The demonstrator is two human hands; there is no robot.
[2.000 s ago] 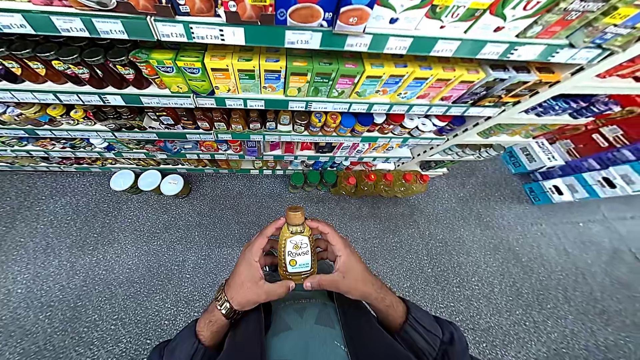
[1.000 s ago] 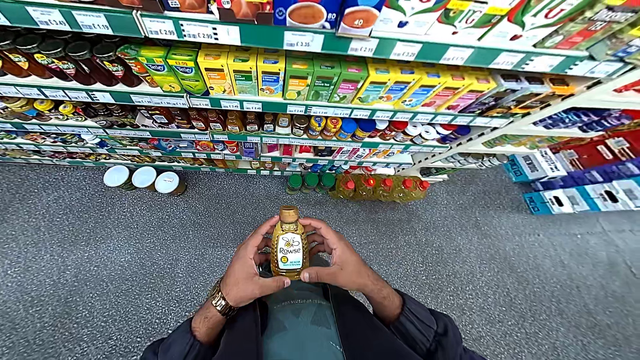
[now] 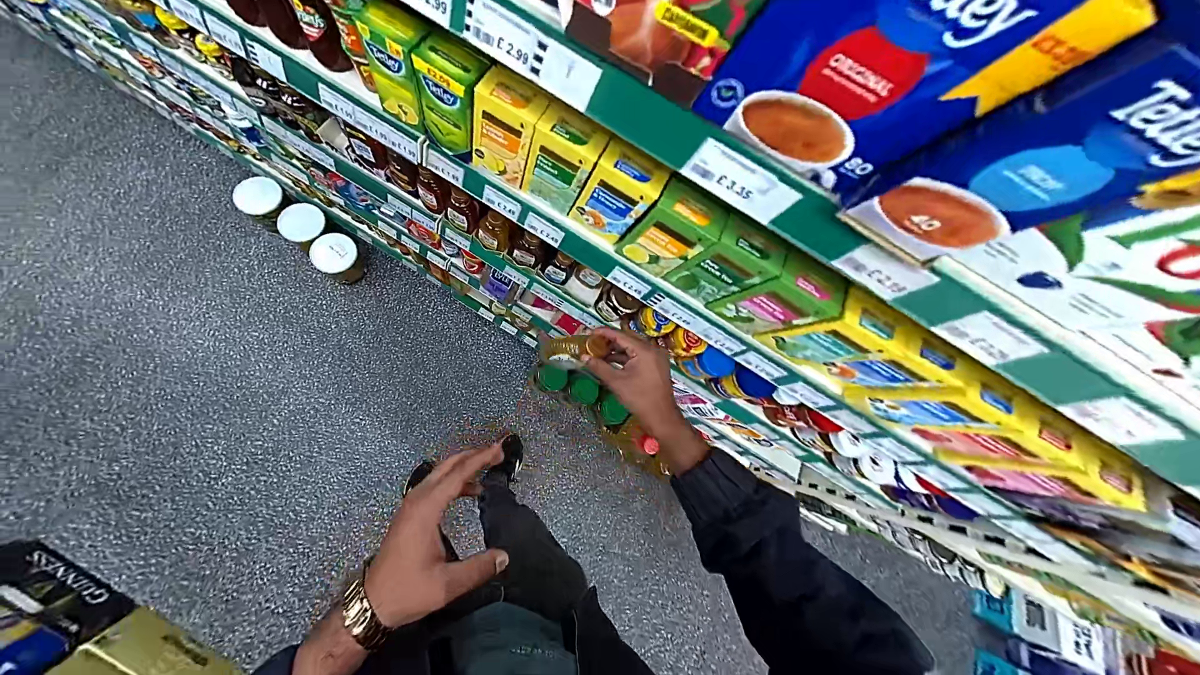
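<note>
My right hand (image 3: 637, 375) reaches out near the shelves and is shut on a honey bottle (image 3: 568, 349) by its gold cap end. The bottle lies tilted on its side in the grip, its base pointing left, above green-capped jars (image 3: 583, 388) on the floor. My left hand (image 3: 427, 544), with a gold watch at the wrist, is held over my legs, thumb and fingers apart, with nothing in it. Brown squeeze bottles (image 3: 492, 230) and jars line a lower shelf beyond the right hand.
Tetley tea boxes (image 3: 450, 94) fill the shelf above. White-lidded tubs (image 3: 302, 223) stand on the floor by the bottom shelf. Red-capped bottles (image 3: 649, 445) are partly behind my right forearm. A Guinness pack (image 3: 66, 600) is at the lower left. My shoes (image 3: 511, 455) are on the speckled floor.
My left hand has let go of the honey bottle, which both hands held upright before. My right hand has carried it out toward the shelves. The view has turned and come nearer the shelves.
</note>
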